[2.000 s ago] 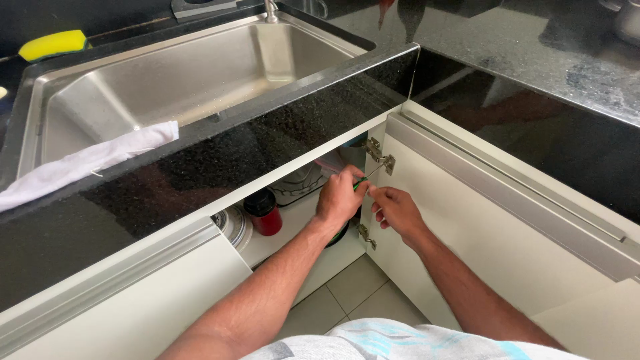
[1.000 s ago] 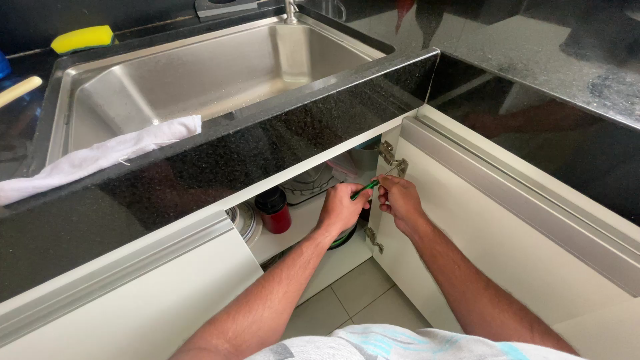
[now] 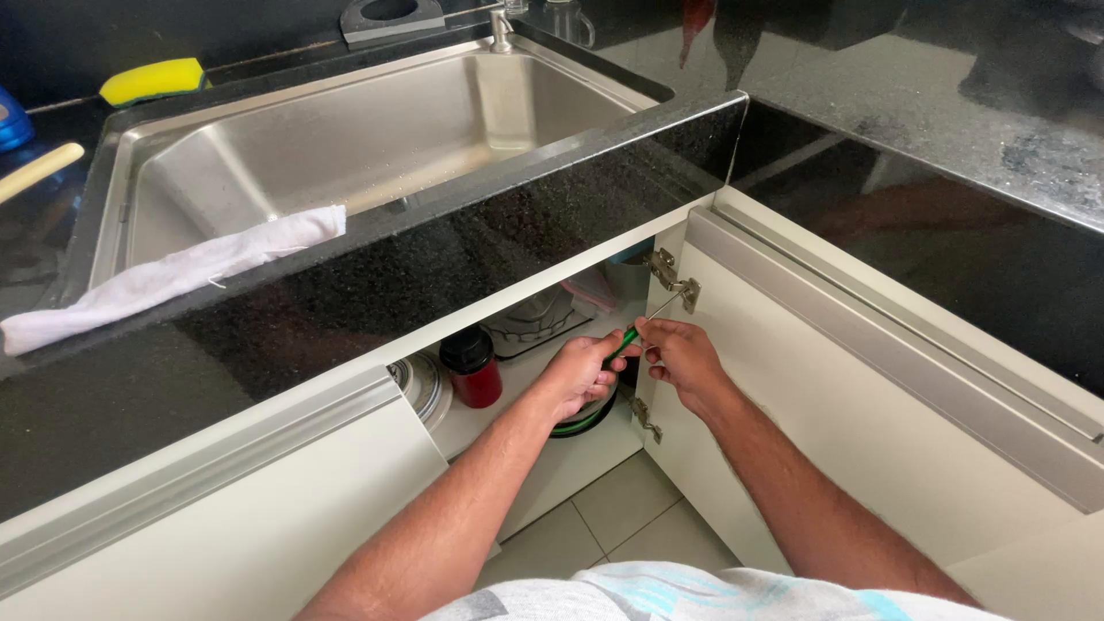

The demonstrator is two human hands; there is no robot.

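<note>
My left hand (image 3: 588,369) is closed around the green handle of a screwdriver (image 3: 623,341). The screwdriver's thin metal shaft slants up and right, its tip at the upper metal hinge (image 3: 687,291) on the white cabinet door (image 3: 811,379). Close to the front of the handle, the fingers of my right hand (image 3: 677,352) pinch the screwdriver near the base of its shaft. Lower on the same door edge sits a second metal hinge (image 3: 645,421), which neither hand touches. Whether the tip sits in a screw is too small to tell.
Inside the cabinet stand a red jar with a black lid (image 3: 472,371), stacked round dishes (image 3: 420,386) and a clear container (image 3: 535,321). Above are the black stone counter edge (image 3: 483,250), a steel sink (image 3: 345,147), a white cloth (image 3: 172,280) and a yellow sponge (image 3: 153,81). Another door (image 3: 259,483) is at left.
The view has shifted slightly. Both hands stay by the upper hinge, and the fingers of my left hand have changed their hold on the green handle.
</note>
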